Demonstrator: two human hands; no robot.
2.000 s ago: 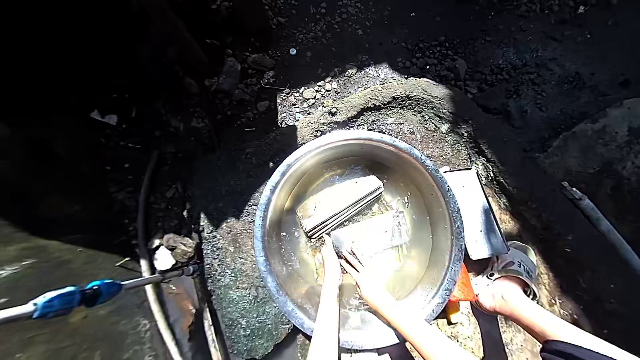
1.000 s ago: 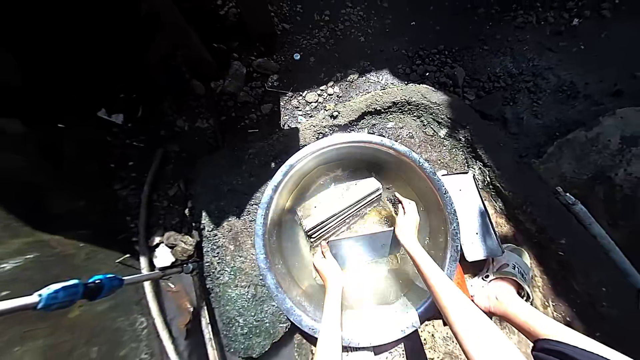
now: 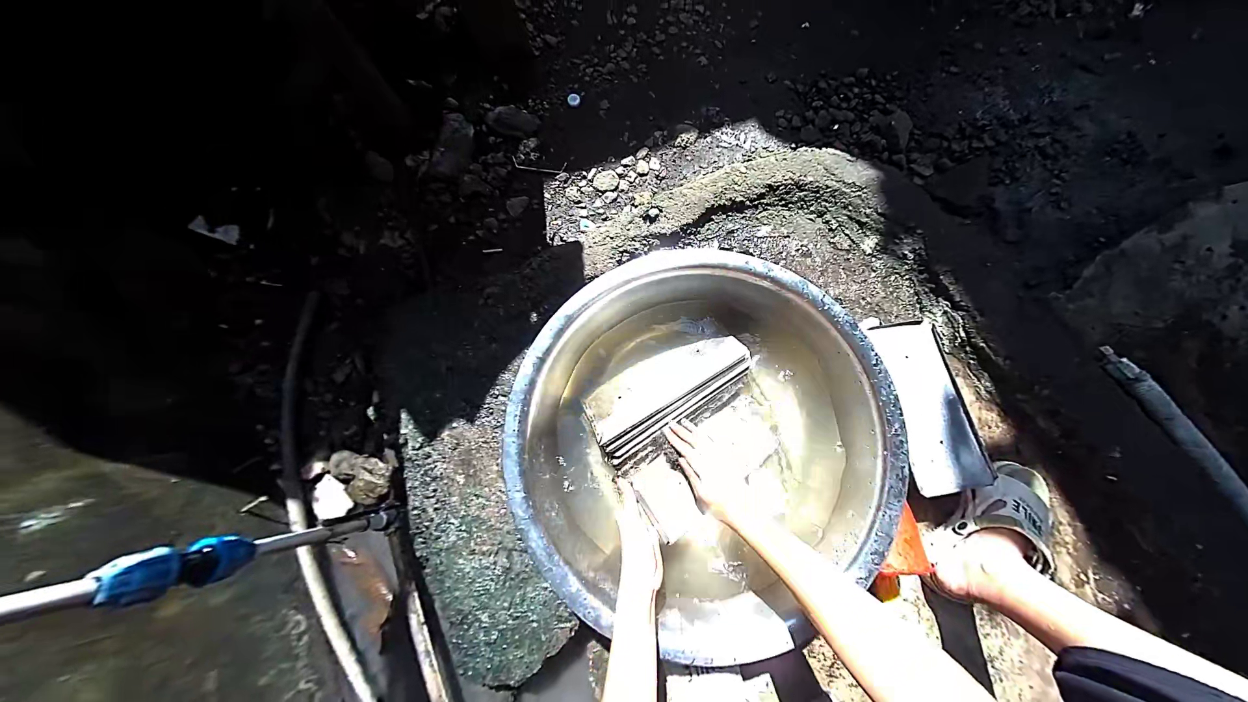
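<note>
A round metal basin (image 3: 526,487) of cloudy water holds a stack of flat rectangular plates (image 3: 673,385), material unclear. Below the stack, one more flat plate (image 3: 663,497) lies at the water, partly lost in glare. My left hand (image 3: 639,531) grips this plate's left edge. Over its face rests my right hand (image 3: 707,473), fingers stretched and slightly spread towards the stack. Outside the basin, on the right, a similar flat plate (image 3: 931,409) with a dark edge leans near the rim.
A foot in a sandal (image 3: 1014,517) is at the right, beside an orange object (image 3: 909,546). Rough stone (image 3: 468,546) lies under and around the basin. A pole with blue fittings (image 3: 175,573) and a hose (image 3: 297,468) are at left. A pipe (image 3: 1170,419) lies far right.
My right hand has left the plate's right edge, where it was one second ago, and now lies over its face. The plate between my hands has changed its tilt. The stack stays in place.
</note>
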